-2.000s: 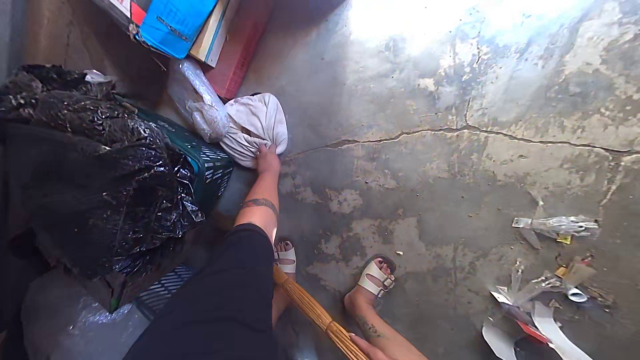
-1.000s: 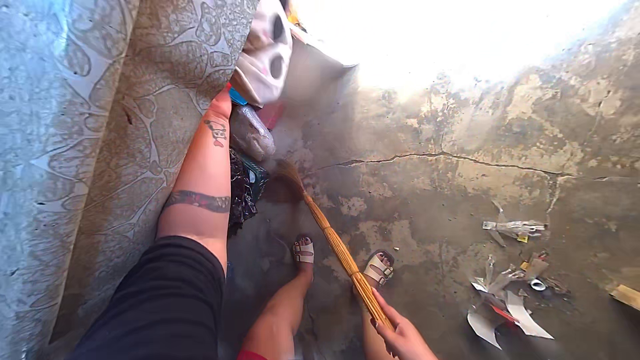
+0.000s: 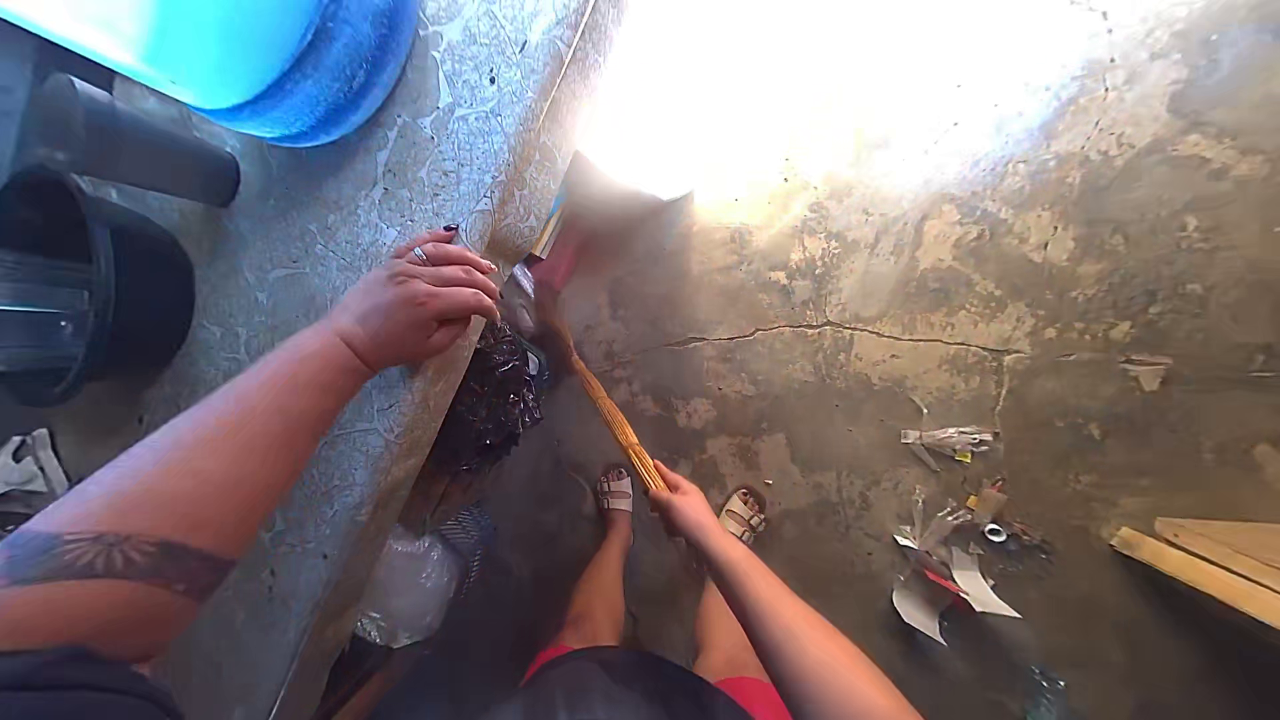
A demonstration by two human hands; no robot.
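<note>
My right hand (image 3: 688,503) grips the handle of a straw broom (image 3: 620,425), whose bristle end points up and left toward the table's edge. My left hand (image 3: 420,302) rests at the edge of a table with a patterned cover (image 3: 345,455); it holds nothing, its fingers slightly bent and apart. Just below the left fingers, a black plastic bag (image 3: 495,400) shows beside the table. Paper scraps and plastic litter (image 3: 950,575) lie on the cracked concrete floor at the right, away from the broom, with crumpled clear plastic (image 3: 950,440) above them.
On the table stand a large blue water container (image 3: 330,85) and a black bucket (image 3: 145,285). Below the table edge are a clear plastic bag (image 3: 410,590) and a dark red item (image 3: 562,255). Wooden boards (image 3: 1200,575) lie at the far right. My sandaled feet stand mid-floor.
My left hand has let go of the whitish cloth it held in the earlier frames and is now at the table edge. The broom remains in my right hand. The view has shifted over the table.
</note>
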